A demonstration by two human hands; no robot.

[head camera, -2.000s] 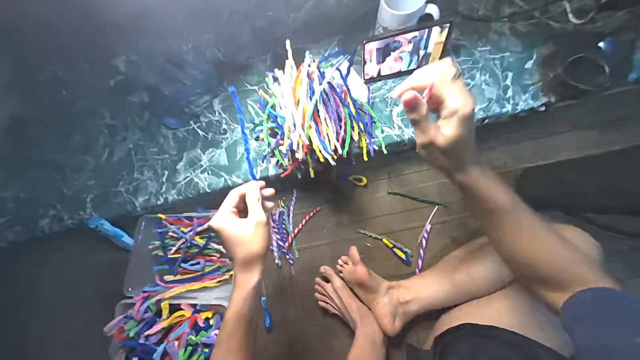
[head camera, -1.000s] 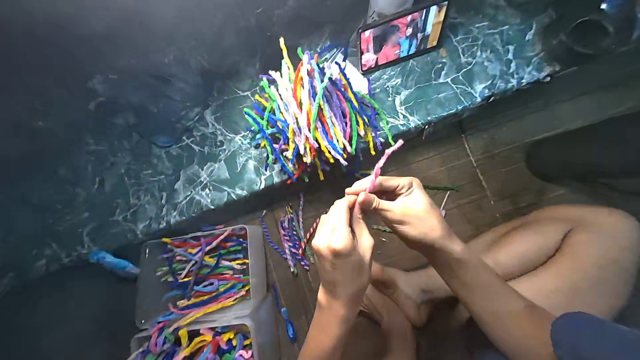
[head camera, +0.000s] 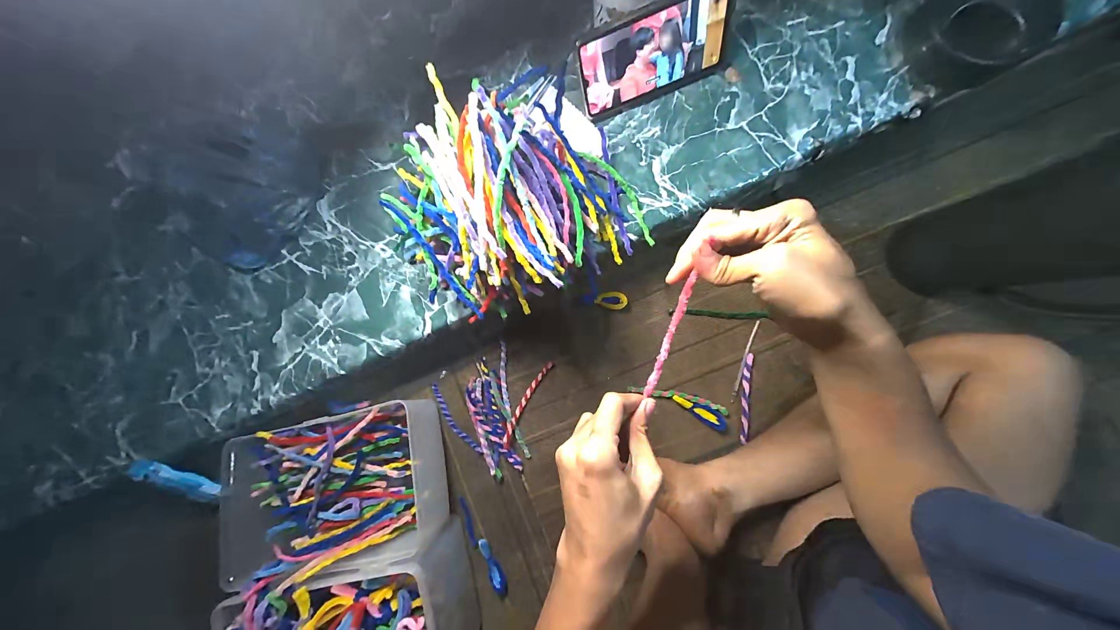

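Observation:
A pink twisted pipe cleaner [head camera: 672, 332] is stretched at a slant between my two hands. My left hand [head camera: 608, 468] pinches its lower end between thumb and fingers, above my bare foot. My right hand [head camera: 774, 262] grips the upper end, near the edge of the marbled ledge. Behind them, a large heap of multicoloured pipe cleaners [head camera: 516, 192] lies on the ledge and hangs over its edge. Several twisted two-colour pipe cleaners [head camera: 490, 411] rest on the wooden floor left of my hands. A blue and yellow looped piece [head camera: 700, 411] lies between my hands and leg.
A clear plastic container [head camera: 429, 464] of loose pipe cleaners stands at lower left, beside a second container [head camera: 420, 573]. A phone [head camera: 656, 57] showing a video leans at the back of the ledge. A blue looped piece [head camera: 493, 567] and a purple striped twist [head camera: 746, 398] lie on the floor.
My hands, close together one second ago, are now apart with the pink pipe cleaner drawn straight between them. Two seconds ago my left hand was by a blue pipe cleaner.

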